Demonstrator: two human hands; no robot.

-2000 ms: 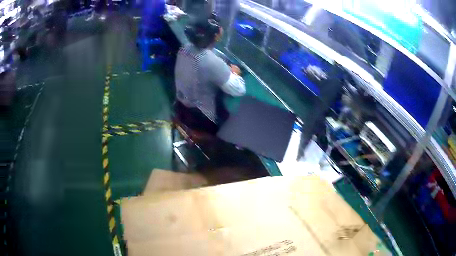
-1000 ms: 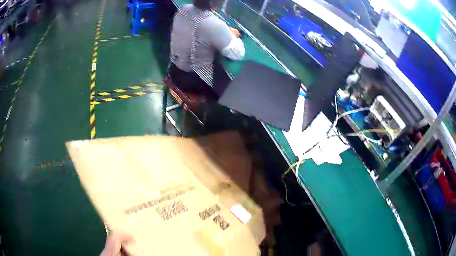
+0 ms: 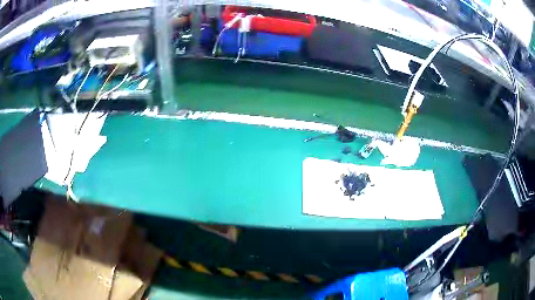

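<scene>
No hand shows in the picture. In front of me a white work sheet [image 3: 405, 196] lies on the green bench, with a heap of small black pieces [image 3: 354, 184] on its left half. A glue gun with an orange-brown handle [image 3: 406, 122] stands nozzle down over a crumpled white rag [image 3: 401, 152], joined to a pale hose that arches to the right. A small black item with a thin wire [image 3: 344, 134] lies behind the sheet.
Brown cardboard [image 3: 82, 246] is below the bench at the left. A blue stool [image 3: 366, 285] is at the bottom. Dark sheets [image 3: 22, 153] and white papers [image 3: 70, 137] lie at the left, more dark sheets [image 3: 488, 176] at the right. A metal post [image 3: 165, 64] stands behind.
The view has swung right from the aisle and seated person to the bench. The large cardboard held in front is now low at the left, and the hand seen earlier is out of view.
</scene>
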